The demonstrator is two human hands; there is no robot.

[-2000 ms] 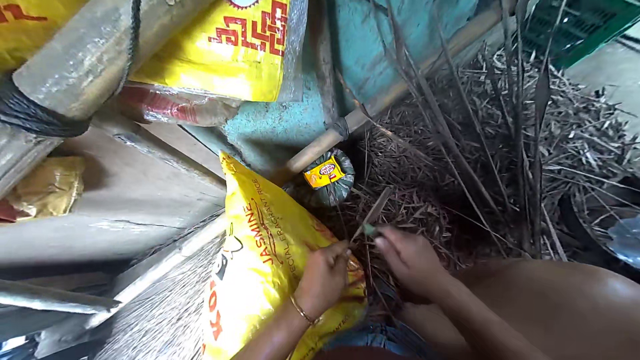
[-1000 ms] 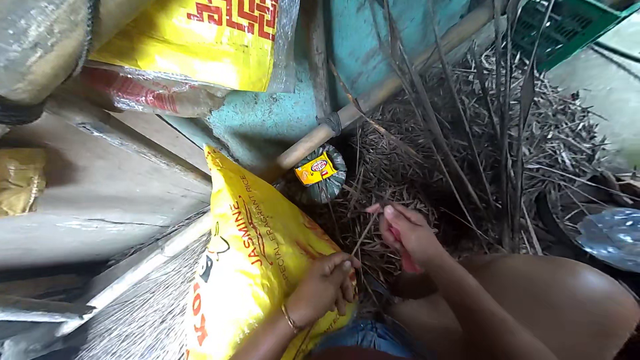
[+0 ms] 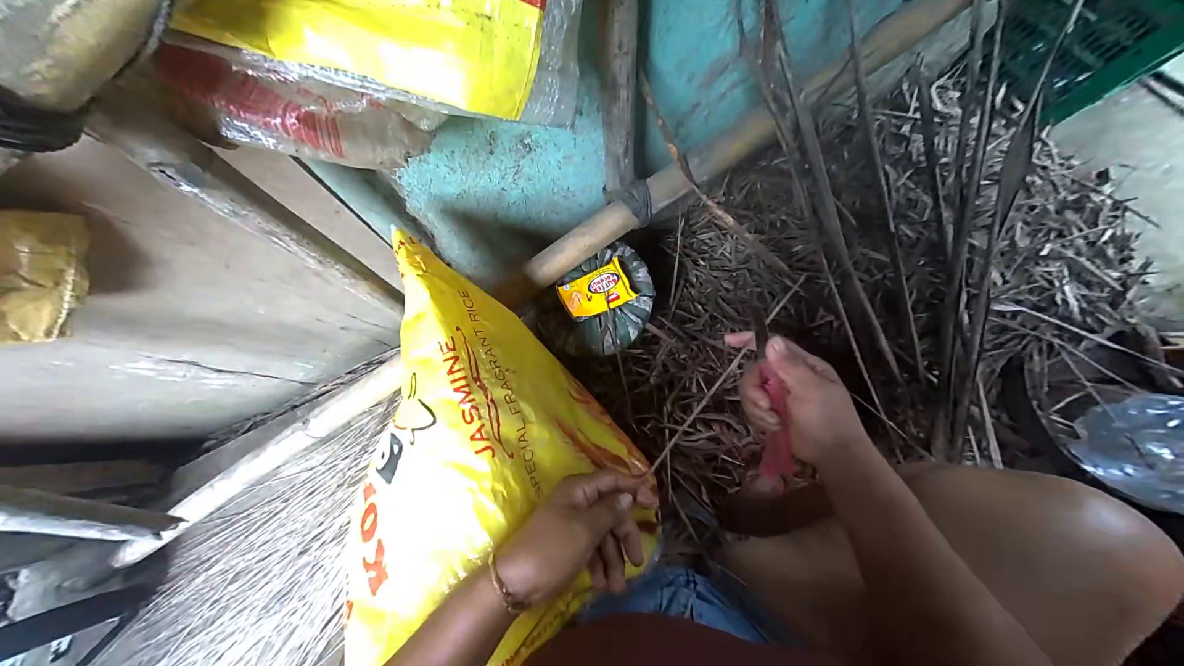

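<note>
My left hand is beside a yellow rice sack and pinches the lower end of a thin plant strip between thumb and fingers. The strip slants up and right, toward my right hand. My right hand is closed around the red handle of a knife; its dark blade points up past the thumb. The two hands are apart. Dry strips and shavings lie thick on the ground under and beyond the hands.
A round dark-green bundle bears a small yellow packet beneath a bamboo pole. Long dark stalks stand at the right, before a green crate. Pale thin strips lie left of the sack; a clear plastic bag is far right.
The hands were close together two seconds ago and are now farther apart. My right hand has moved away from my left, and the red handle, not visible in the earliest frame, now shows.
</note>
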